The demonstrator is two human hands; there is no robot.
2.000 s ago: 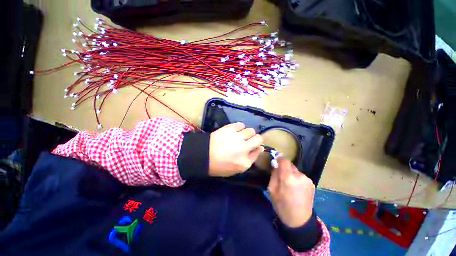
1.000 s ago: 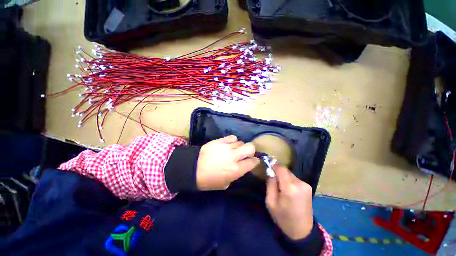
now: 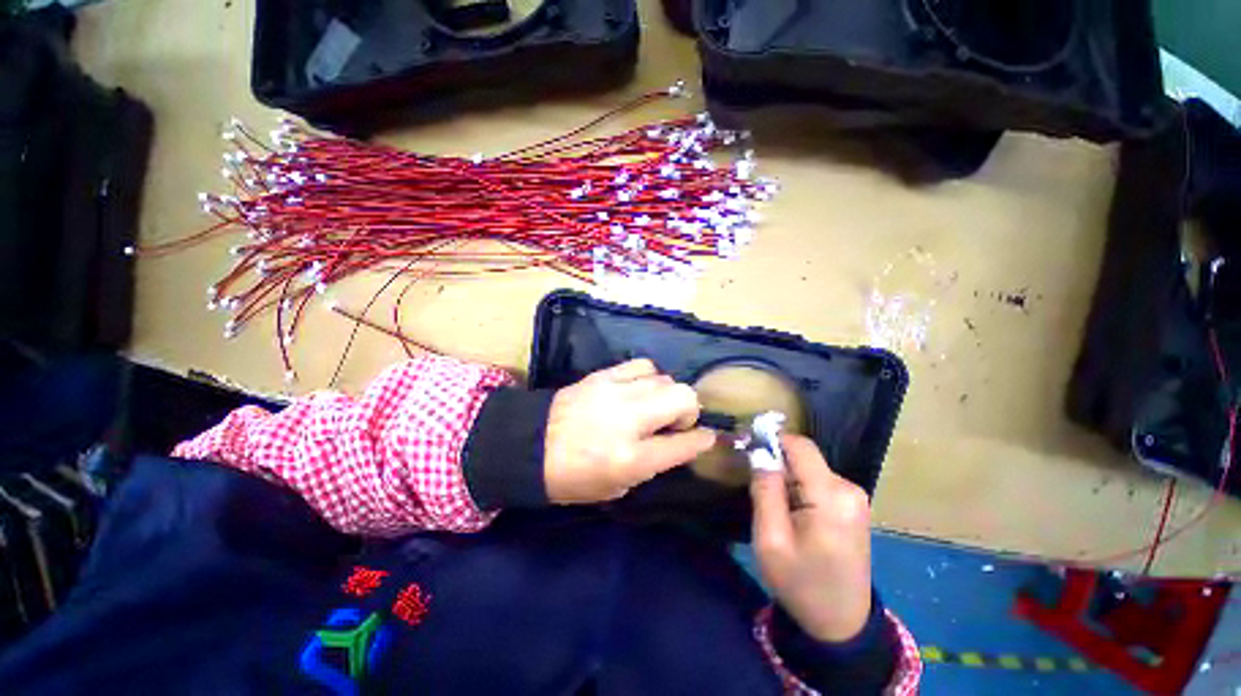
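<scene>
A black rectangular moulded housing lies open side up in front of me, with a large round hole showing the tan bench. My left hand is over its middle, fingertips closed on a short thin dark part at the hole. My right hand is over the near edge and pinches a small bright white item between thumb and finger. The two hands' fingertips are close together over the hole. The far ends of both held things are hidden or too small to tell.
A loose heap of red wires with white ends lies beyond the housing. Bulky black shells stand at the back left, back right and right edge. White scraps lie right of the heap. A red object is below the bench.
My right hand has drawn slightly right and the white item in it shows larger. A small gap now shows between it and the dark part in my left hand.
</scene>
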